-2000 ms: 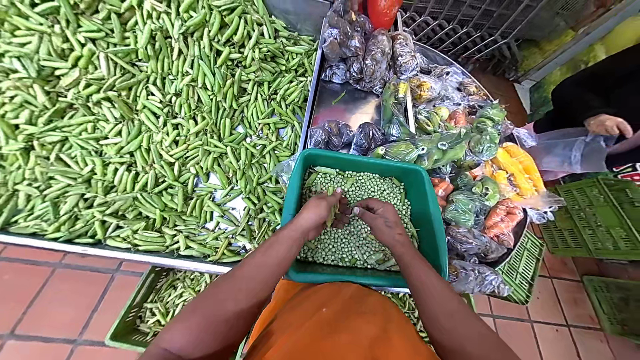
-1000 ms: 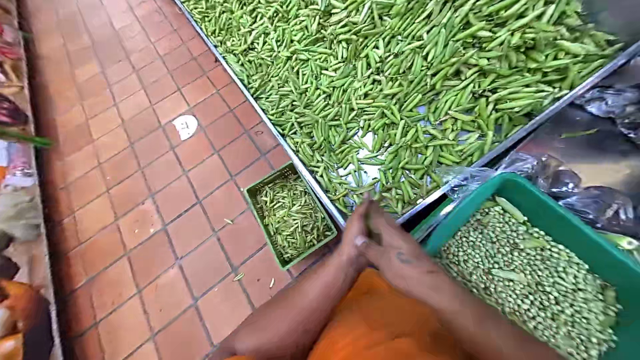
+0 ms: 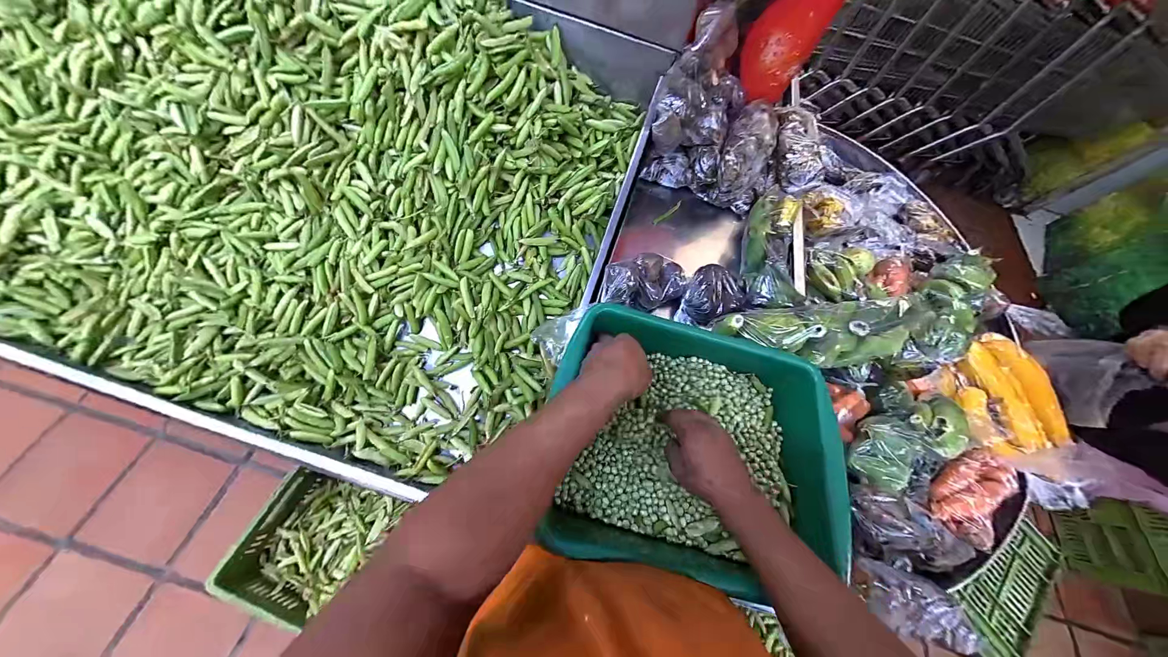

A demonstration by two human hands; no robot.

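A green plastic tub (image 3: pixel 826 456) filled with shelled peas (image 3: pixel 630 470) stands in front of my body. My left hand (image 3: pixel 620 365) is over the tub's upper left part, fingers curled; whether it holds anything is hidden. Lower and to the right, my right hand (image 3: pixel 703 452) is at the peas, its fingers bent down and partly hidden, so its grip does not show. A few pods lie among the peas. To the left, a big heap of green pea pods (image 3: pixel 319 210) covers a metal-edged display table.
Bagged vegetables (image 3: pixel 849 328) lie right of the tub, with yellow ones (image 3: pixel 1013 392) among them. A green crate (image 3: pixel 246 547) of pods stands on the tiled floor (image 3: pixel 109 493). A wire rack (image 3: pixel 922 91) is at the upper right. Another person's hand (image 3: pixel 1150 351) shows at the right edge.
The view has swung right from the floor and pod crate. My hands, together beside the tub's left side one second ago, are now apart over the peas inside it.
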